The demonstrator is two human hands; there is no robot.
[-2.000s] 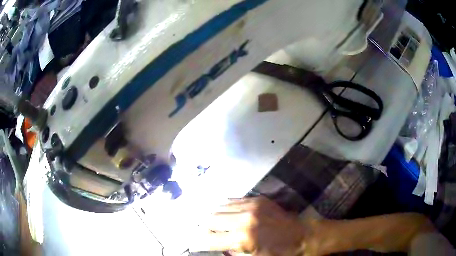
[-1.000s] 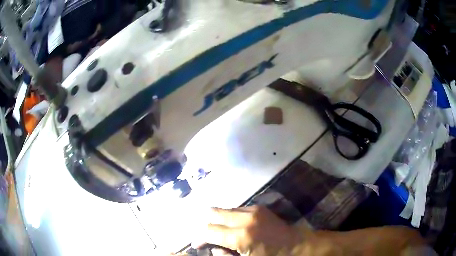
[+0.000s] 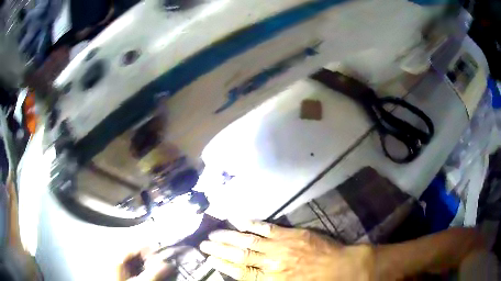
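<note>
Plaid fabric [image 3: 324, 211] in dark brown, black and cream lies on the bed, and part of it shows between my hands just below the needle area [image 3: 200, 200]. My right hand [image 3: 274, 252] lies over the fabric, holding it down, fingers together and pointing left. My left hand [image 3: 151, 266] is blurred and cut off by the bottom edge, its fingertips at the fabric's left side; its grip is unclear. The lamp glare washes out the bed around the presser foot. The white sewing machine head [image 3: 274, 49] with its blue stripe and lettering spans the view.
Black shears [image 3: 406, 129] lie on the bed at the right, blade partly under the machine arm. A brown square patch [image 3: 311, 109] is on the bed. A blue bin [image 3: 442, 200] and crinkled clear plastic [image 3: 472, 142] are beyond the right edge. Something orange [image 3: 30, 112] shows at far left.
My left hand has come into view at the bottom. Plaid fabric now shows below the needle area, left of my right hand. The camera view has shifted and blurred.
</note>
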